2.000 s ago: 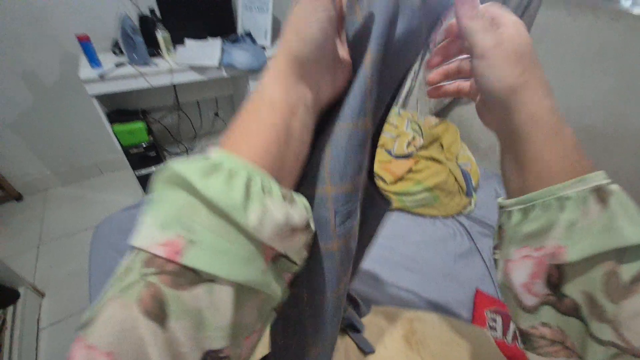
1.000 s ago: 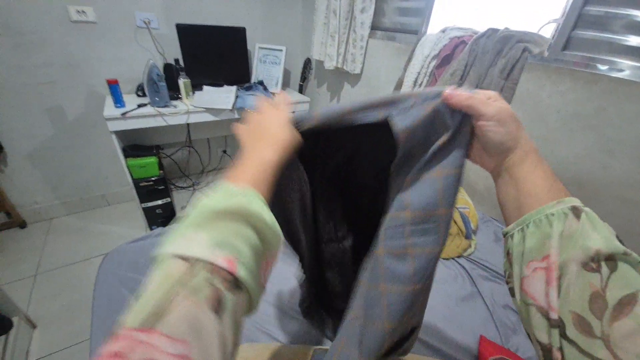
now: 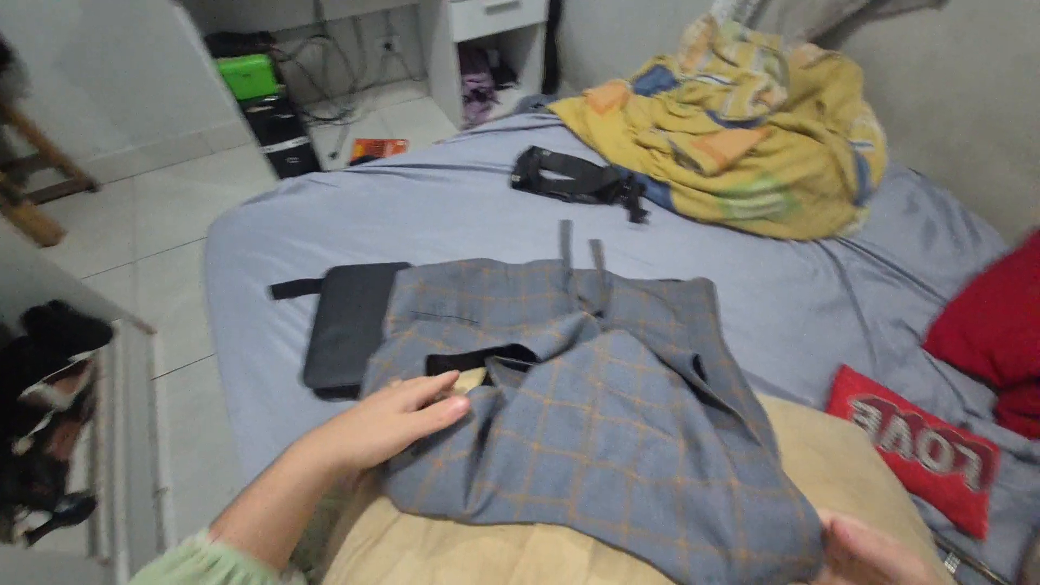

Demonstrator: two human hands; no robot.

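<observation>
A grey garment with an orange check point(image 3: 585, 406) lies spread over a beige cushion and the bed, two dark straps sticking up from its far edge. My left hand point(image 3: 406, 422) rests on its left side beside a dark opening, fingers loosely extended and slightly apart. At the lower right, my right hand point(image 3: 869, 552) is at the garment's near right corner, blurred and partly hidden by the cloth; its grip cannot be made out. A dark flat case point(image 3: 349, 333) with a short strap lies partly under the garment's left edge.
On the bed point(image 3: 276, 236) lie a black strap-like item point(image 3: 569, 177), a crumpled yellow patterned cloth point(image 3: 756, 138), a small red cushion with lettering point(image 3: 918, 447) and a larger red one point(image 3: 991, 341). The beige cushion point(image 3: 845, 447) is closest. Shoes point(image 3: 57, 406) sit at left.
The checked garment, held up in both hands before, now lies on the cushion and bed. Both hands have come down to its sides. The view has tilted downward.
</observation>
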